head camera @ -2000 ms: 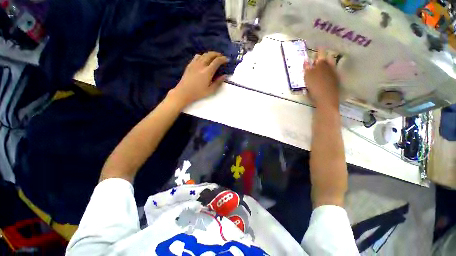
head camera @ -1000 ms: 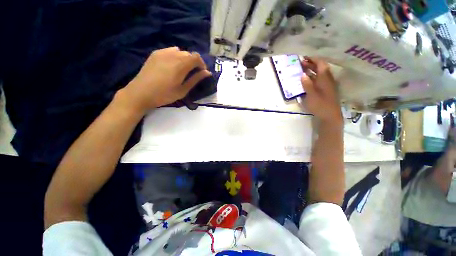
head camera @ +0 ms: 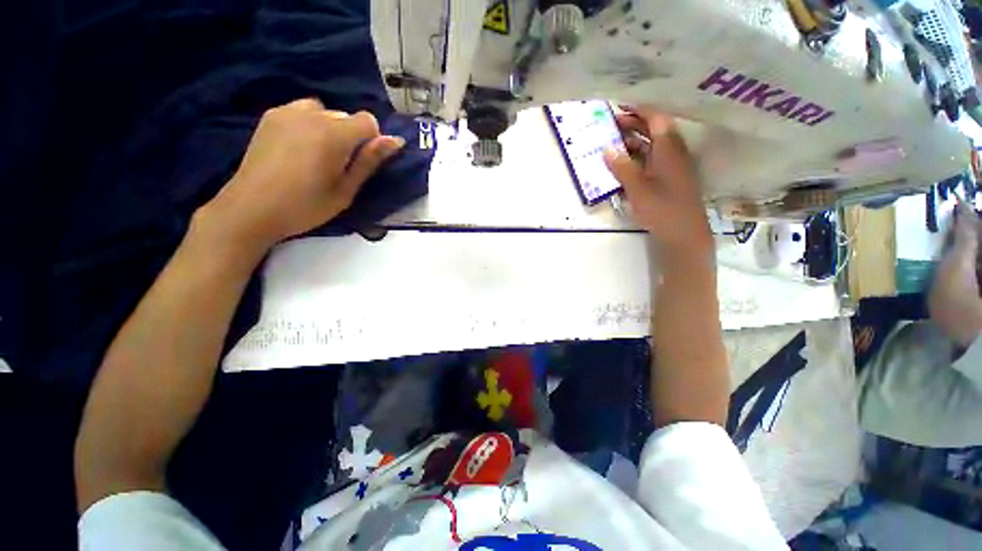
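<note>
Dark navy cloth (head camera: 172, 97) is heaped left of the needle, with an edge under the machine head. My left hand (head camera: 302, 167) rests on it with curled fingers, thumb and forefinger pinching cloth near the presser foot (head camera: 428, 135), which is partly hidden. A smartphone (head camera: 587, 151) with a lit white-purple screen lies tilted on the bed under the machine arm. My right hand (head camera: 665, 183) is at its right edge, thumb touching that edge and fingers bent apart, partly in shadow. The off-white sewing machine (head camera: 689, 54) is marked HIKARI.
The white table edge (head camera: 463, 291) has faint ruler marks. A white round part (head camera: 777, 245) and wires are at the table's right. Dark fabric strips (head camera: 770, 387) lie on pale cloth at lower right. Another person's arm (head camera: 953, 285) shows at the far right.
The view has tilted and shifted, showing more of the machine head and the person at right. My left hand has gone from spread fingers to curled on the cloth. My right hand stays by the phone.
</note>
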